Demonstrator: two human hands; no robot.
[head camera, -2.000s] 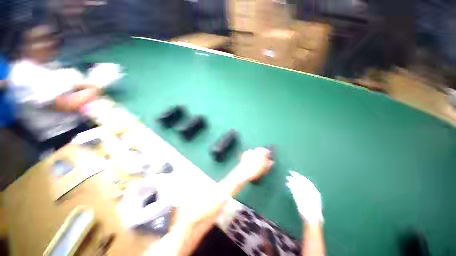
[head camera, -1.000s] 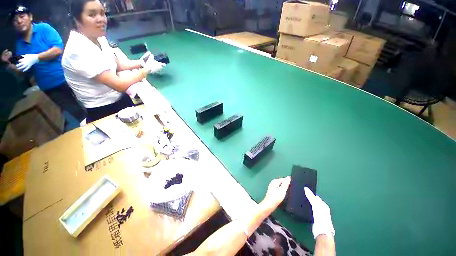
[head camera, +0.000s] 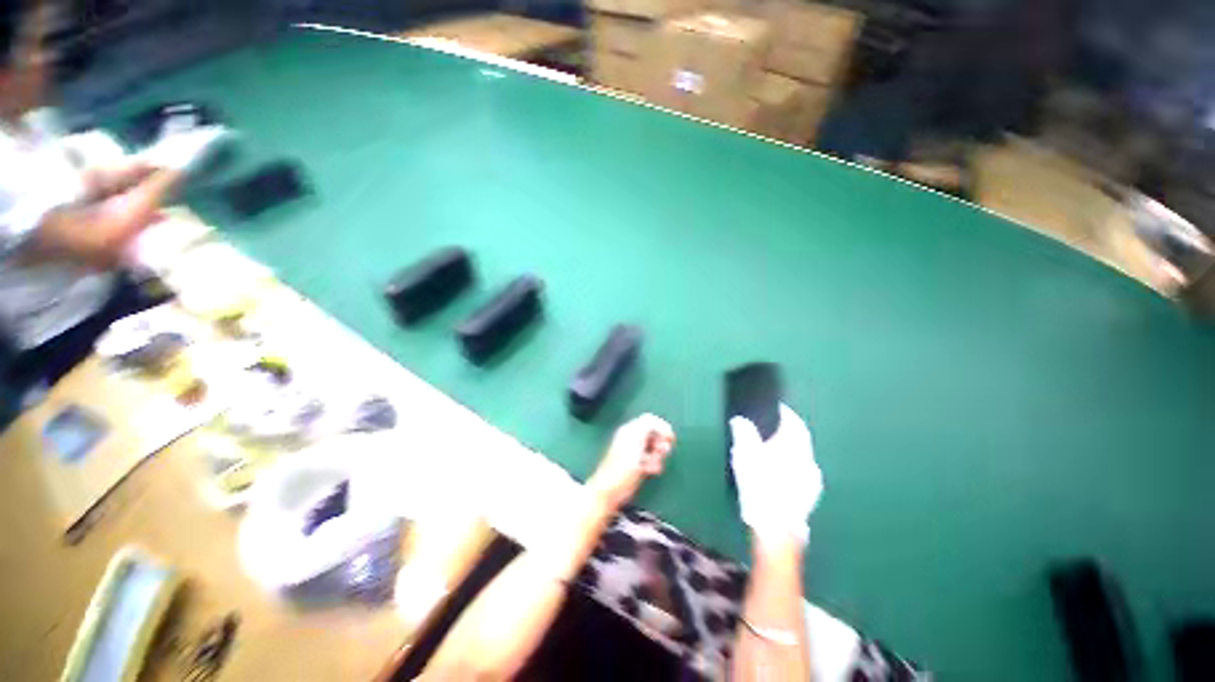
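A black box-shaped unit (head camera: 754, 388) is on the green belt in front of me, its lower part hidden by my right hand. My right hand (head camera: 777, 469), in a white glove, holds this unit. My left hand (head camera: 640, 450) looks bare; its fingers are curled together to the left of the unit, apart from it. The picture is blurred, so I cannot tell whether a small part is between the fingertips. More black units, one of them nearest to my left hand (head camera: 606, 372), stand in a row to the left on the belt.
More black units (head camera: 1093, 609) lie at the lower right. At left, a cardboard-covered table (head camera: 200, 513) bears an open plastic bag (head camera: 277, 522) with black bits and a pale shallow tray (head camera: 120, 620). A person in white (head camera: 53, 220) sits at upper left. Cartons (head camera: 693, 67) stand behind the belt.
My left hand has moved off the unit, to its left. My right gloved hand has closed over the unit. The view has turned, bringing more black units into sight at the lower right.
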